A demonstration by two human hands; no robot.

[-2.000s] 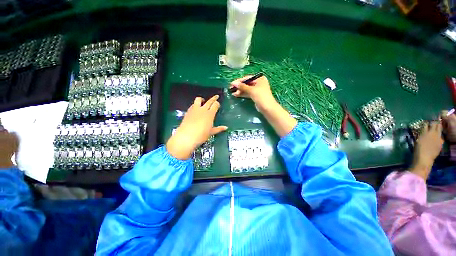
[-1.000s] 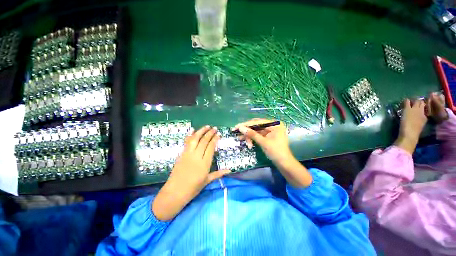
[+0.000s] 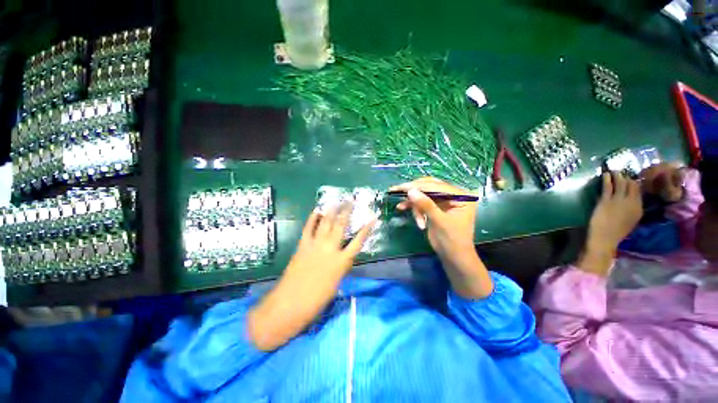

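Note:
My left hand (image 3: pixel 323 248) lies over a PCB panel (image 3: pixel 336 197), its fingertips on the panel's surface and covering part of it. My right hand (image 3: pixel 437 216) holds a thin dark pen-like tool (image 3: pixel 449 196), which points left with its tip at the panel's right edge. Glare blurs the panel's parts. A second PCB panel (image 3: pixel 228 228) lies on the bench to the left of my left hand, touched by neither hand.
A black tray (image 3: pixel 157 197) with rows of panels is at left. A dark pad (image 3: pixel 236 131), green wires (image 3: pixel 417 110), a wrapped post (image 3: pixel 305 35), red-handled pliers (image 3: pixel 508 164) and another panel (image 3: pixel 551 149) lie beyond. A coworker's pink sleeve (image 3: pixel 579 299) is at right.
The view has shifted right. From the small parts beside the dark pad, my right hand has come down with the tool to the panel. My left hand has moved onto this panel.

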